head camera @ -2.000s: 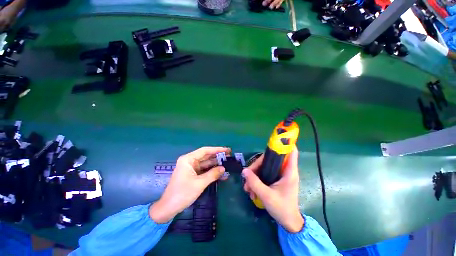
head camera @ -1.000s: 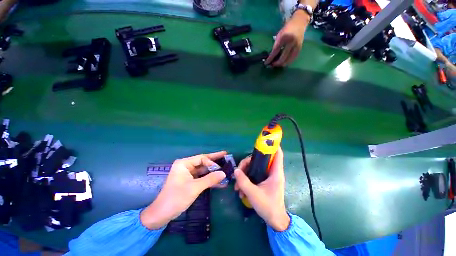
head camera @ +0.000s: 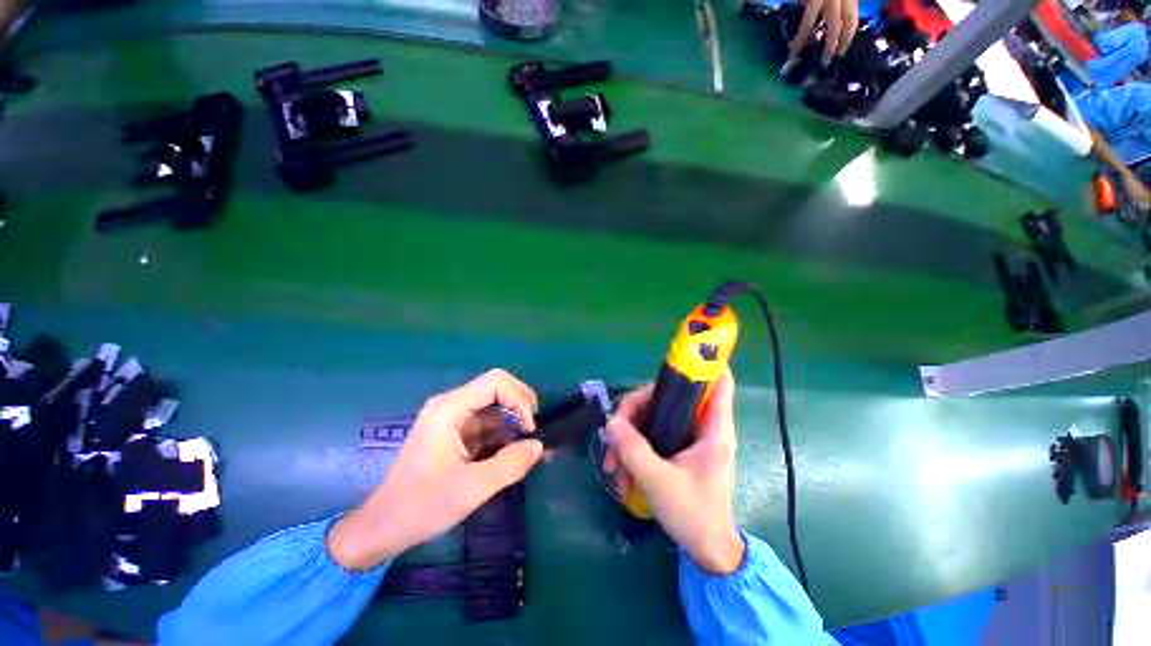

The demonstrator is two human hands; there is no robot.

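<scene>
My left hand [head camera: 444,469] holds a small black part with a white piece [head camera: 571,423] between thumb and fingers, above the bench in front of me. My right hand [head camera: 682,469] grips the yellow-orange and black electric screwdriver [head camera: 689,385]; its cord runs from the top. The right fingertips are close to the small part. A round screw dish [head camera: 611,462] is partly hidden behind my right hand. A black plastic frame [head camera: 495,555] lies below my left hand, partly covered by it. Whether a screw is in the fingertips cannot be told.
A pile of small black parts with white pieces [head camera: 95,467] lies at the left. Black frames [head camera: 574,120] lie spaced along the far green bench [head camera: 417,252]. Another person's hand [head camera: 827,28] is over a dark pile at the top right. A white metal upright [head camera: 1048,350] stands right.
The small part has been turned in my left hand. The frames on the far bench have shifted left. The other person's hand set down a frame, then moved back to the dark pile.
</scene>
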